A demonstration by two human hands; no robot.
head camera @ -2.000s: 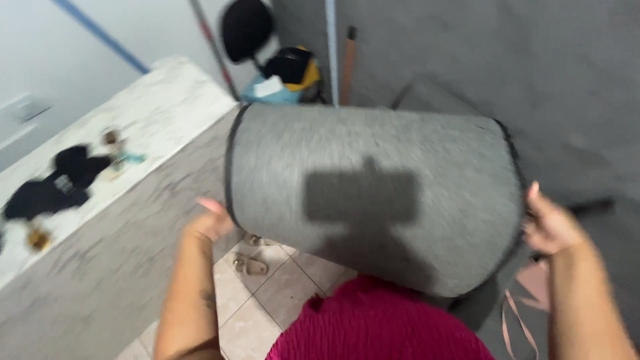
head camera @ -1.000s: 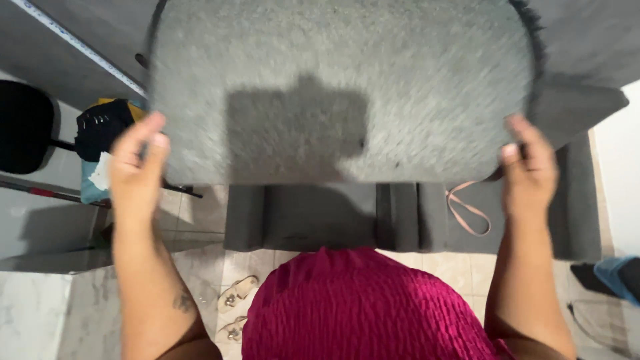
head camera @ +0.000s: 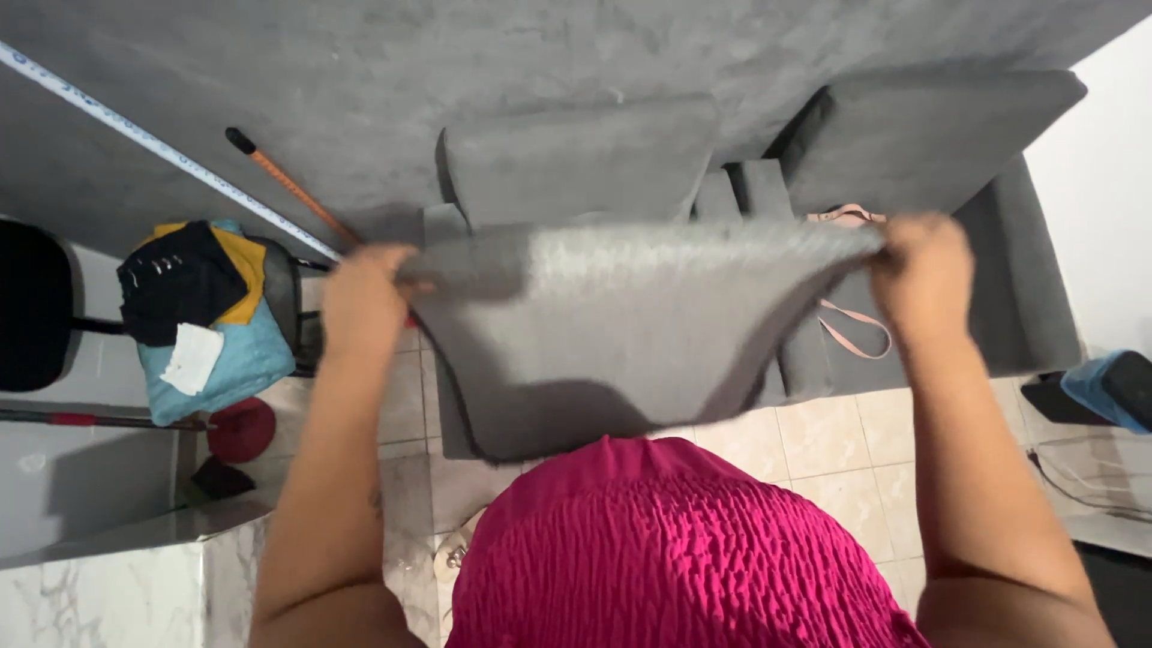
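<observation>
A grey mat with a dark edge (head camera: pixel 621 333) hangs between my two hands, its lower part drooping toward my pink top. My left hand (head camera: pixel 369 292) grips its upper left corner, and my right hand (head camera: pixel 922 270) grips its upper right corner. Both hands are somewhat blurred. Behind the mat stands a grey sofa (head camera: pixel 990 261) with grey back cushions (head camera: pixel 576 162), partly hidden by the mat. Near my right hand, a pink strap (head camera: pixel 855 331) lies on the sofa seat.
At the left, folded clothes (head camera: pixel 184 279) and a light blue cloth (head camera: pixel 238 360) are piled on a chair. An orange pole (head camera: pixel 292 184) and a pale patterned pole (head camera: pixel 171 157) lean there. A marble-look counter (head camera: pixel 108 594) is at lower left; a sandal (head camera: pixel 454 553) lies on the tiled floor.
The mat was spread broadly before me two seconds ago, then raised; now it hangs from its top edge, drooping lower. My hands have moved to its upper corners. The view has turned toward the sofa.
</observation>
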